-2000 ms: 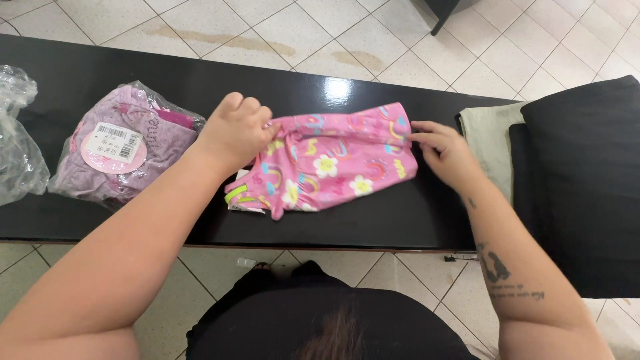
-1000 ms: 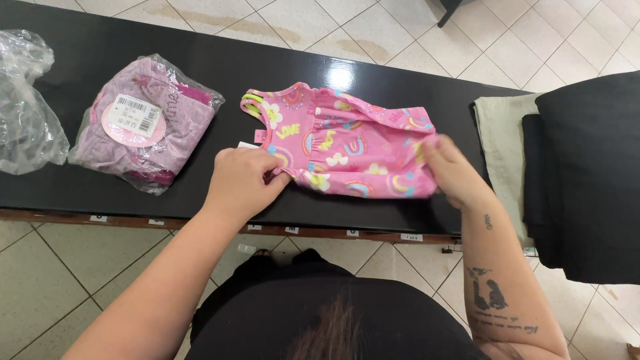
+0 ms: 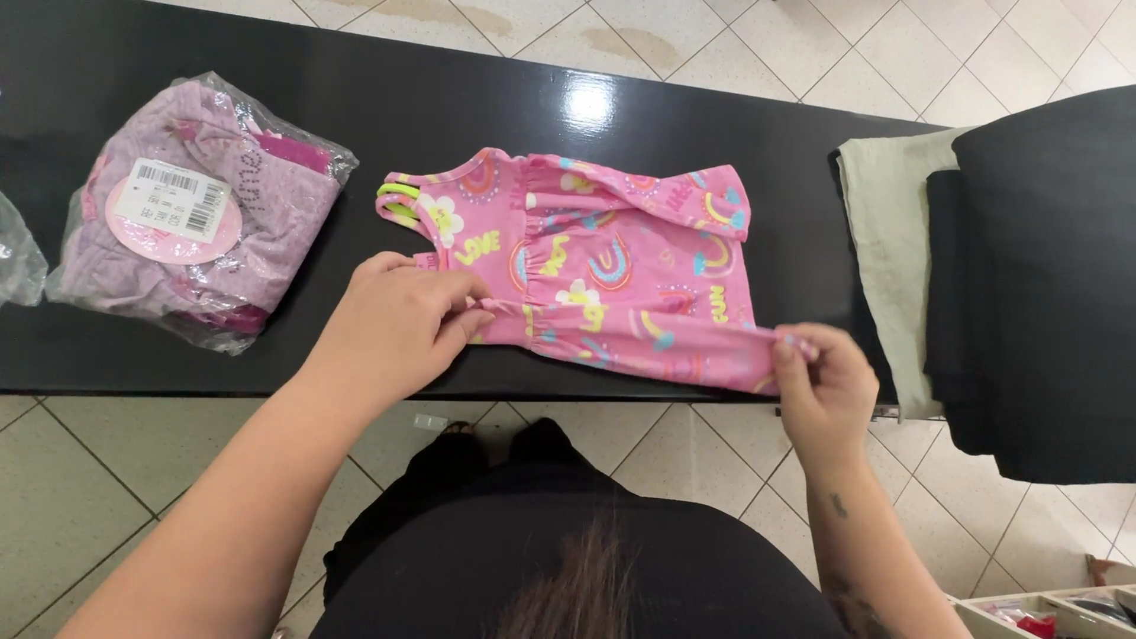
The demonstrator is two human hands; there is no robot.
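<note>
A small pink sleeveless dress (image 3: 612, 257) with rainbow, flower and word prints lies on the glossy black table (image 3: 373, 80), its straps to the left and its hem to the right. My left hand (image 3: 399, 319) pinches the near side of the bodice between thumb and fingers. At the near hem corner, my right hand (image 3: 821, 382) grips the fabric, and the near edge of the skirt is drawn taut between both hands. The far side of the skirt is folded inward. Lime-green trim shows at the straps.
To the left lies a clear plastic bag (image 3: 306, 160) holding lilac clothing and a printed tag. Part of another clear bag (image 3: 13, 253) shows at the left edge. Black folded fabric (image 3: 1047, 284) and pale green fabric (image 3: 887, 257) lie on the right. A compartmented tray (image 3: 1056, 603) is at lower right.
The dress is spread wider, with its near side pulled toward me. My right hand has moved from the skirt's right end to the near hem corner. My left hand still holds the bodice's near side.
</note>
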